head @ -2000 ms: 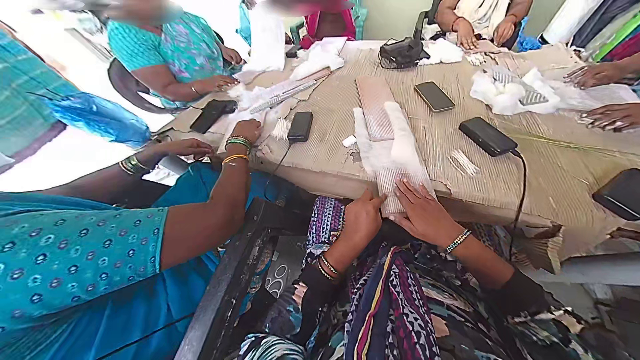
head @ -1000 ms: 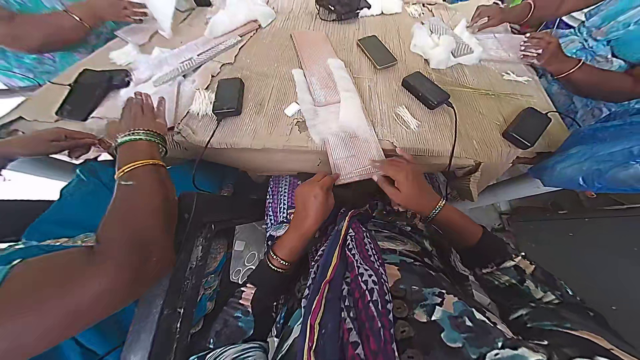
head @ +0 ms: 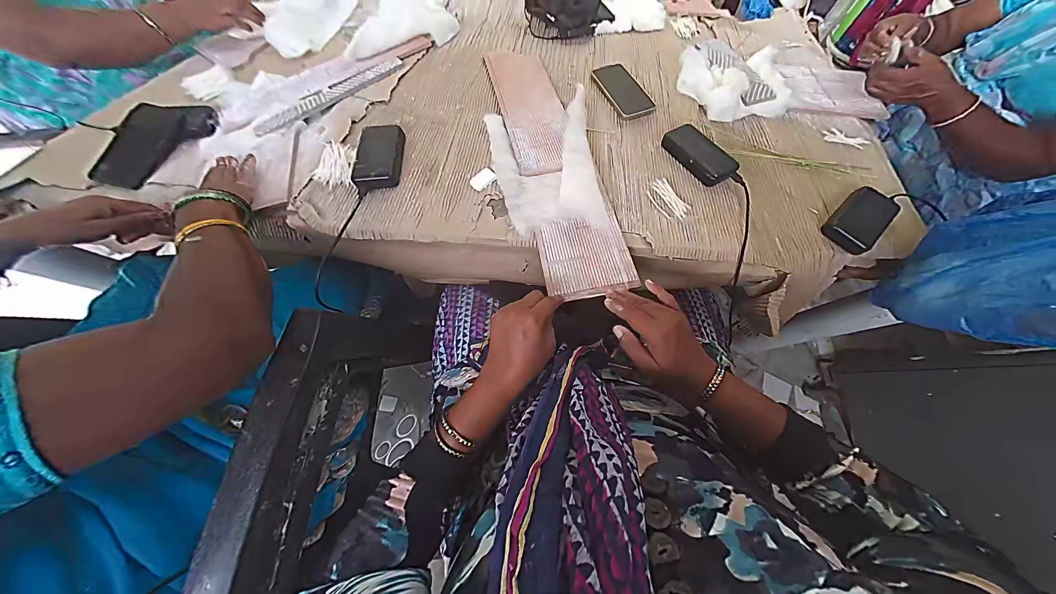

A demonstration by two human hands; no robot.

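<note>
A flat board with fine pale ribs (head: 587,257) reaches over the table's near edge toward me. The fingers of my left hand (head: 521,338) pinch its near left corner. My right hand (head: 664,342) lies with spread fingers at the near right corner, the fingertips touching the edge. White cotton wool (head: 582,177) covers the board's far part. On top of the wool rests a second, pinkish board (head: 524,107), pointing away from me. A bundle of thin white sticks (head: 668,200) is to the right, and a small white block (head: 483,179) is to the left.
Corrugated cardboard (head: 445,165) covers the table. Black corded devices (head: 700,154) and a smartphone (head: 623,91) lie about the boards. Co-workers' hands (head: 229,181) are at the left, others (head: 907,74) at the upper right. More cotton wool (head: 718,87) lies across the table.
My right hand has moved from lying on the ribbed board to its near edge. The view has turned. At the upper right, a co-worker's hands have come together, off the table.
</note>
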